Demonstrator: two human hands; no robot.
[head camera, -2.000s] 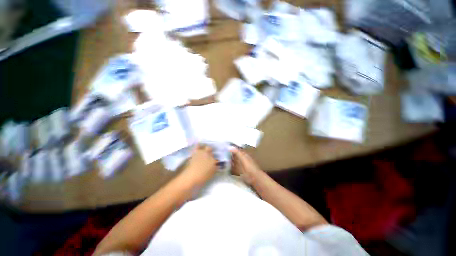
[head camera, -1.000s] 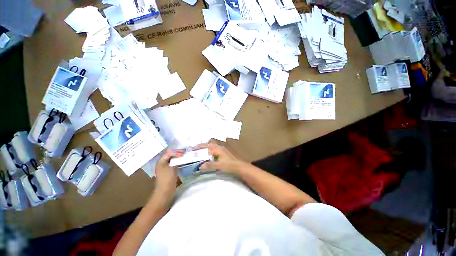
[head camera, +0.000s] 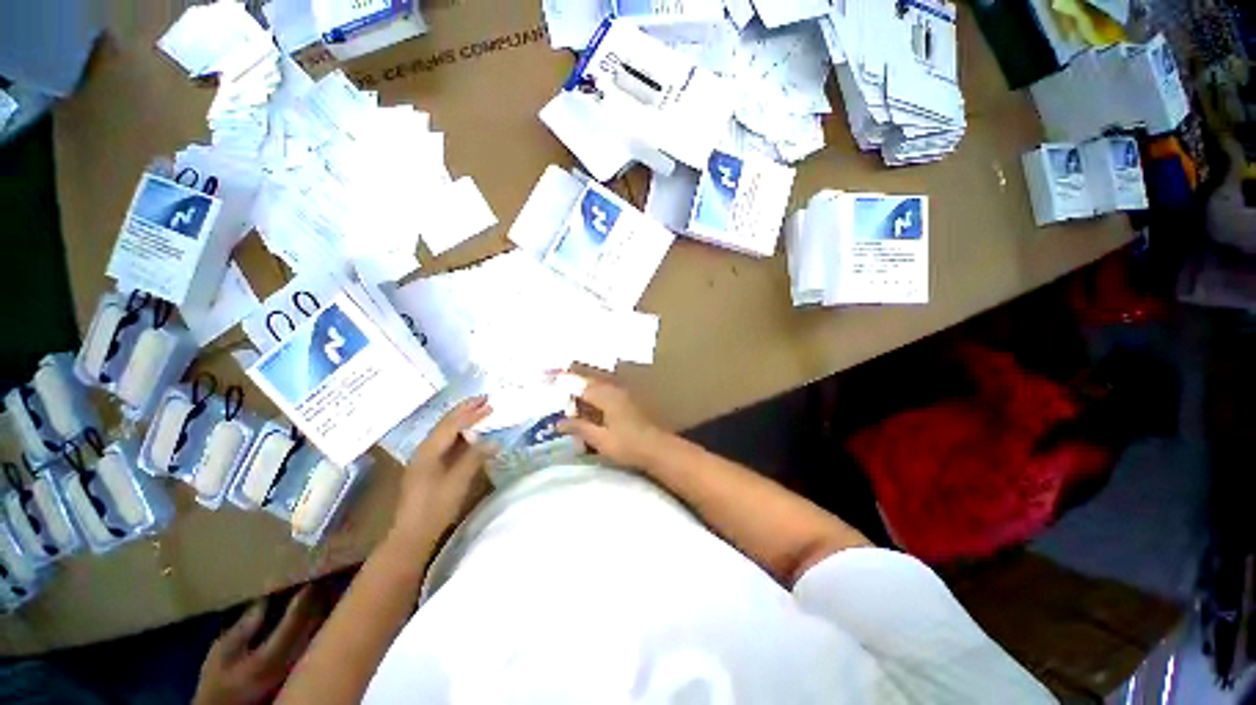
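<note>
My left hand and my right hand hold a small white folded card piece with a blue part between them, close to my body at the table edge. The fingers of each hand touch one end of it. Its lower side merges with a pale, shiny piece that I cannot make out clearly. An upright-printed insert card with a blue square lies left of my hands, black loops showing behind it. White leaflets lie just beyond my hands.
Clear trays with white products and black cords stand at the left. Another person's hand is at the lower left edge. Folded cards lie ahead, a stacked pile at the right, small boxes far right. A red stool stands below.
The white piece between my hands is now tilted and more open, and my left fingers are more spread. One more filled tray stands at the left; another person's hand has appeared below it.
</note>
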